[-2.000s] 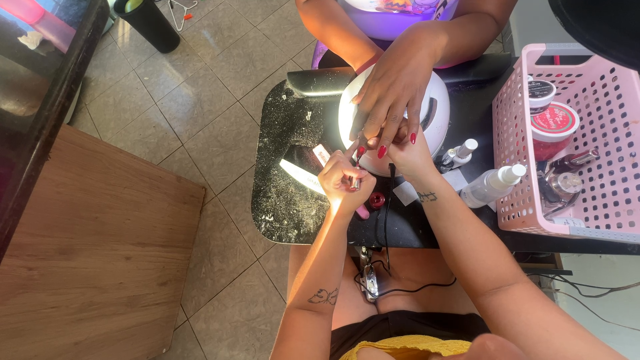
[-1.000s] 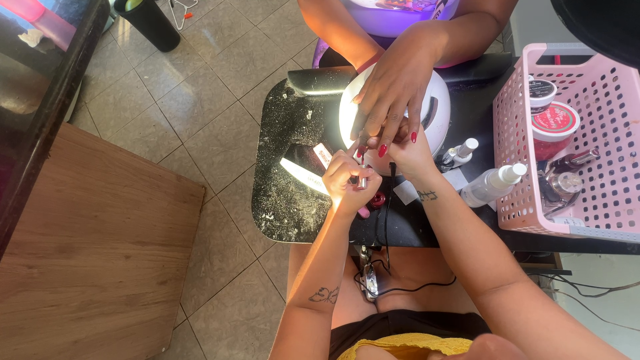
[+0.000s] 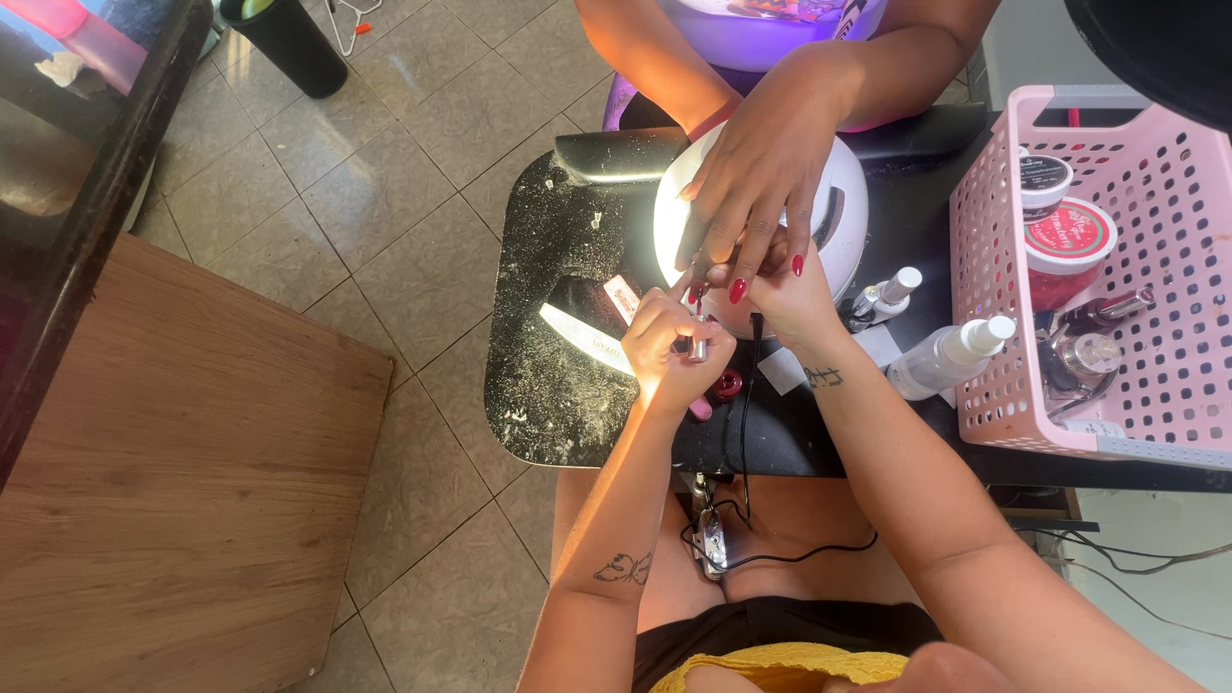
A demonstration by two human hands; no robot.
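My left hand grips a nail polish brush by its silver handle, with the brush end at a red-painted fingernail of the other person. Around that person's fingers, my right hand is closed, partly covered by their other hand, which lies on top with red nails. Beneath these hands stands a white nail lamp. A small dark red polish bottle is just right of my left hand. A white curved nail file and a pink-and-white packet or file lie on the dusty black table.
On the right, a pink perforated basket holds jars and bottles. Beside it are a clear spray bottle, a smaller white-capped bottle and white paper. A black cable hangs over the table edge to a silver device on my lap.
My left hand and the brush have shifted slightly at the other person's fingertip. My right hand keeps its hold.
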